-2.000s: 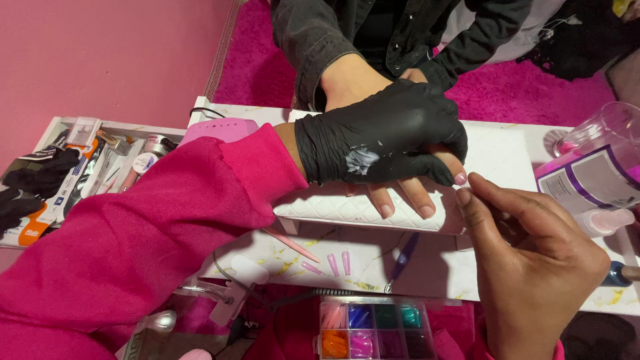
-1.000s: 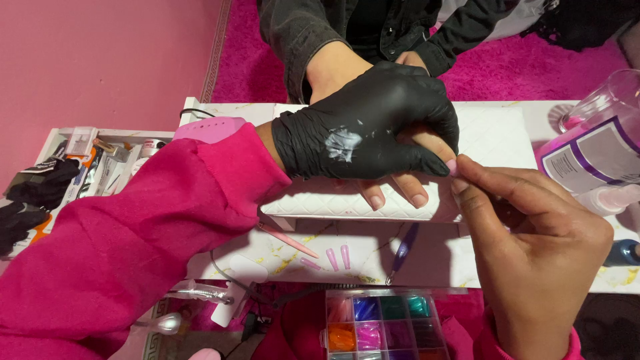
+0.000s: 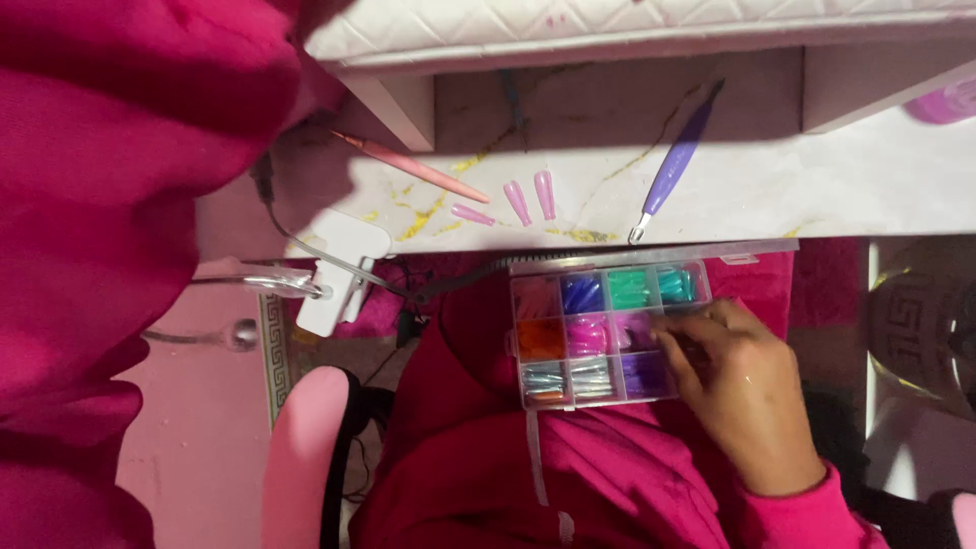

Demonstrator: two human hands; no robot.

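My right hand [image 3: 743, 374] reaches into a clear plastic compartment box [image 3: 591, 408] of coloured false nail tips on my lap. Its fingertips are at the light purple tips [image 3: 631, 329]; whether they pinch one cannot be made out. Of my left arm only the pink sleeve [image 3: 137, 152] shows, at the upper left; the hand is out of the frame. On the marbled tabletop [image 3: 762, 191] lie three pink nail tips [image 3: 516, 202], a pink pointed tool [image 3: 412, 166] to their left and a purple cuticle pusher [image 3: 677, 168] to their right.
A white quilted hand rest [image 3: 610, 27] spans the top of the view, on side supports. Left of the box are a white clamp base [image 3: 343, 267], a grey cable [image 3: 282, 221] and a pink padded chair part [image 3: 305, 450]. The box's open lid leans near the table edge.
My right hand has left the other person's fingertip and moved down to the box of nail tips. The view has tilted down, and my gloved left hand is out of it.
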